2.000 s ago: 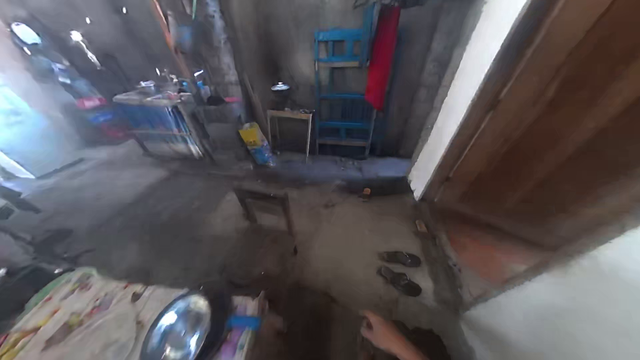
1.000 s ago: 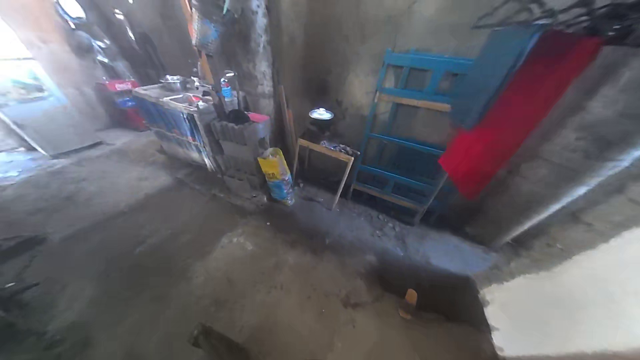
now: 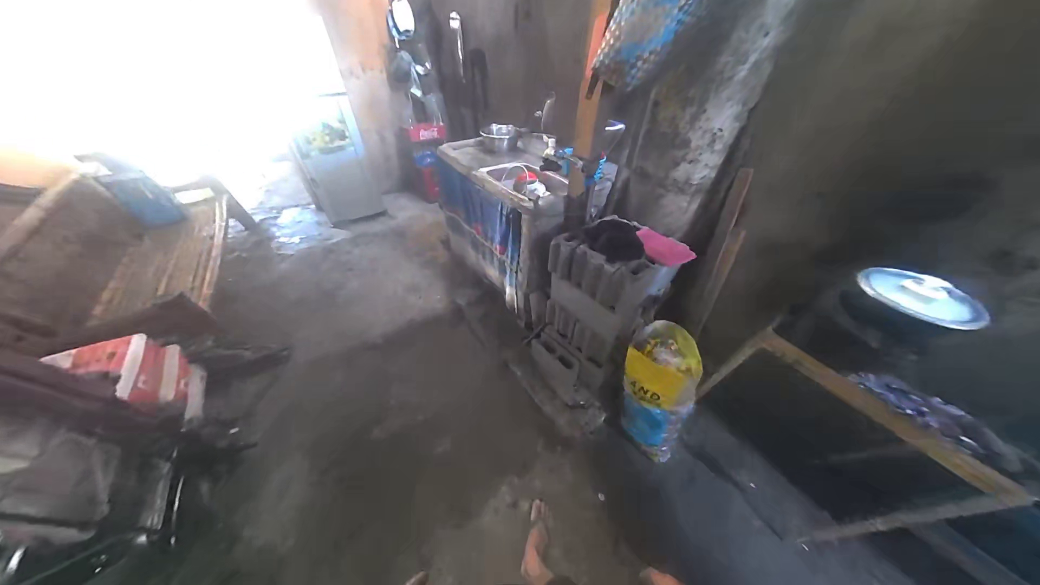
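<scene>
At the bottom edge, right of centre, a sliver of skin [image 3: 660, 577] shows, perhaps part of my right hand; its fingers are hidden. My left hand cannot be made out. One bare foot [image 3: 536, 524] is on the concrete floor, and a smaller dark tip [image 3: 418, 578] to its left is too cut off to name. A yellow and blue plastic sack [image 3: 662, 390] stands beside stacked hollow concrete blocks [image 3: 597, 296]. Dark and pink cloths [image 3: 666, 246] lie on the blocks. Farther back, a metal pot [image 3: 500, 136] sits on the counter beside a sink [image 3: 528, 183].
At right, a wooden-framed stand [image 3: 886, 406] is near a dark pot with a shiny lid [image 3: 924, 298]. At left are a slatted bamboo bench [image 3: 166, 260] and a red and white box [image 3: 130, 370]. A pale panel [image 3: 337, 175] leans near the bright opening.
The view has swung left and come closer to the sink and sack. The hand seen at the lower right two seconds ago is no longer plainly visible. The slippers and blue rack have left view.
</scene>
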